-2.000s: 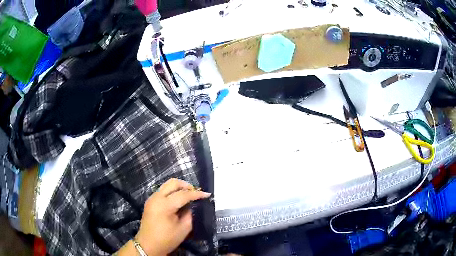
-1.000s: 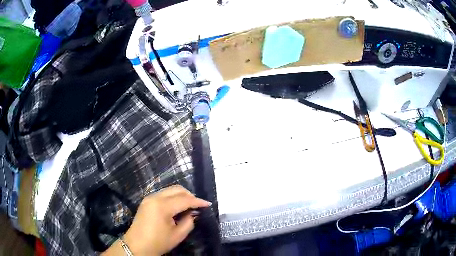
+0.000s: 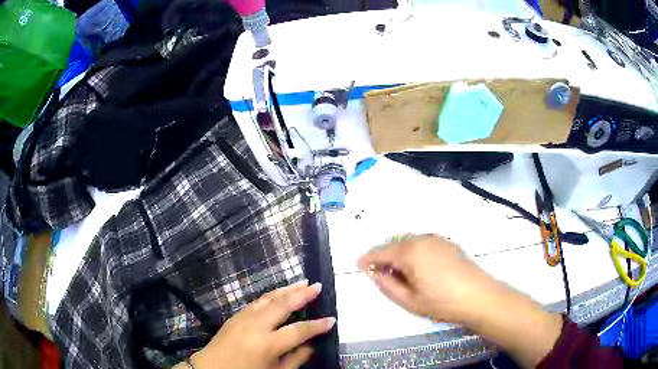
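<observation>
The plaid panel (image 3: 216, 209) lies left of the needle area of the white sewing machine (image 3: 325, 65). A black strip (image 3: 319, 267) runs along its right edge from the presser foot (image 3: 309, 189) toward me. My left hand (image 3: 267, 328) lies on the plaid and the strip, its fingers spread and pressing flat. My right hand (image 3: 426, 277) is over the white table right of the strip, slightly blurred, with fingertips drawn together. I cannot tell whether it holds something small. A grey-blue cylindrical attachment (image 3: 332, 193) sits beside the presser foot.
Thread snips (image 3: 551, 241) and scissors with green and yellow handles (image 3: 630, 254) lie at the right. A black scrap (image 3: 451, 164) and cord lie under the arm. A mint hexagon (image 3: 470, 112) is on the cardboard (image 3: 404, 119). Black fabric (image 3: 123, 144) is heaped behind the plaid.
My right hand has come into view over the table. My left hand has gone from pinched fingers to fingers spread on the strip. The view has shifted, so the machine appears lower and further right.
</observation>
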